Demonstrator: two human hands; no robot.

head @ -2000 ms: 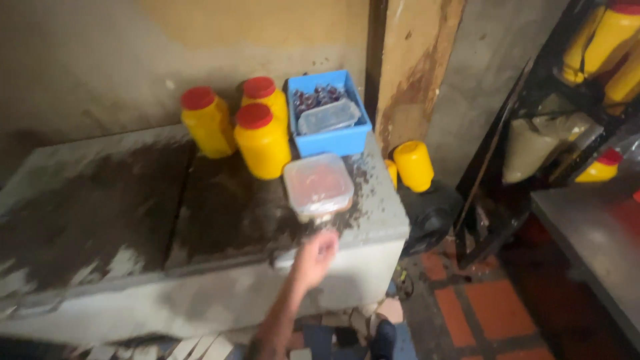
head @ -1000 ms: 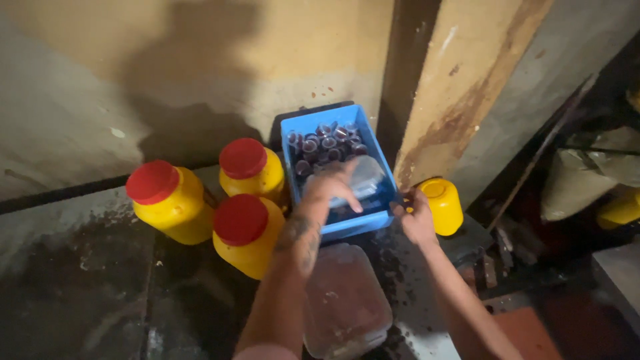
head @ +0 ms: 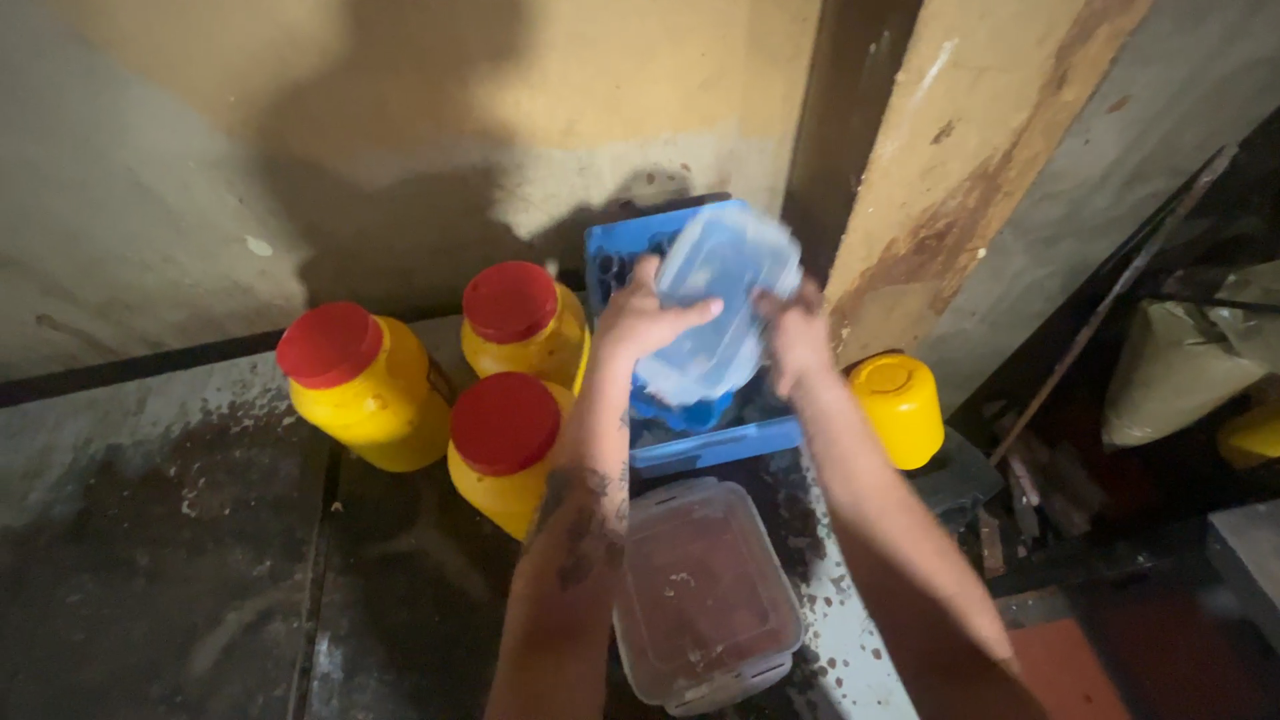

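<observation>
Both hands hold a clear plastic container [head: 722,300], tilted and blurred, above a blue plastic bin [head: 715,447]. My left hand [head: 650,310] grips its left side, thumb across the face. On its right edge is my right hand [head: 795,325]. Small dark items [head: 615,268] show in the bin at the upper left; the container hides much of the rest. Nearer to me, a lidded clear plastic box [head: 705,595] with reddish contents lies on the stained worktop. Left of my left forearm stand yellow plastic jars with red lids [head: 330,345], [head: 510,302], [head: 504,424].
A yellow plastic container [head: 897,410] sits right of my right forearm, by a stained post [head: 930,200]. The wall [head: 400,230] rises behind the worktop [head: 160,560]. A thin pole [head: 1110,300] and a pale bag [head: 1175,370] are farther right.
The clear container, lying in the bin before, is now lifted and tilted between both hands. My right hand has moved from the bin's right corner to the container. The view has moved closer.
</observation>
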